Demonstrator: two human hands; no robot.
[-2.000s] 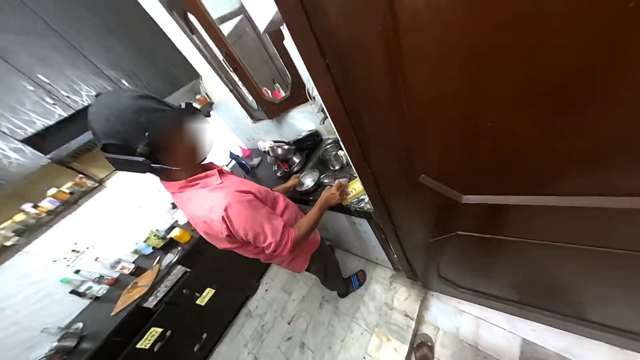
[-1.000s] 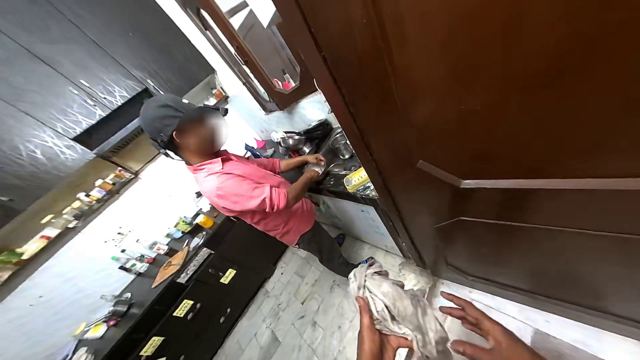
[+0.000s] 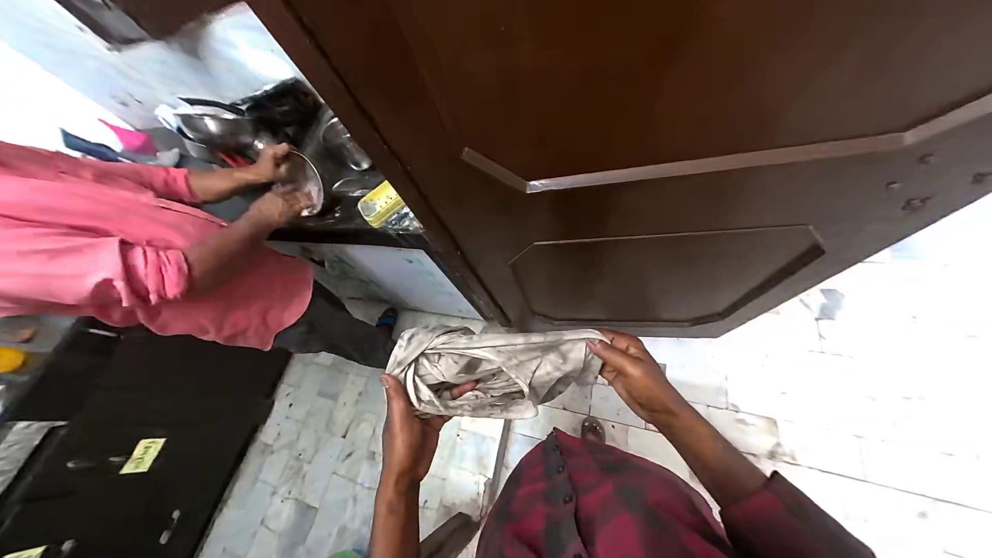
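Observation:
A crumpled, stained whitish cloth (image 3: pixel 496 368) is stretched between my two hands, in front of my checked shirt. At its left end my left hand (image 3: pixel 411 434) grips it from below, the thumb on the outer side and a fingertip showing through a fold. My right hand (image 3: pixel 632 372) pinches the right end between thumb and fingers. Below the cloth lies the tiled floor, and the brown door stands just beyond it.
A brown panelled wooden door (image 3: pixel 659 194) fills the upper right. At left, a person in a pink shirt (image 3: pixel 155 256) holds a round metal dish (image 3: pixel 301 184) over a counter with metal pans (image 3: pixel 213 128) and a yellow container (image 3: pixel 381 204). Dark cabinets (image 3: pixel 170 403) stand lower left.
My hands, absent from the first frame, hold the cloth. It was bunched one second ago and is now spread sideways, with my right hand gripping its end. The view has moved nearer the counter.

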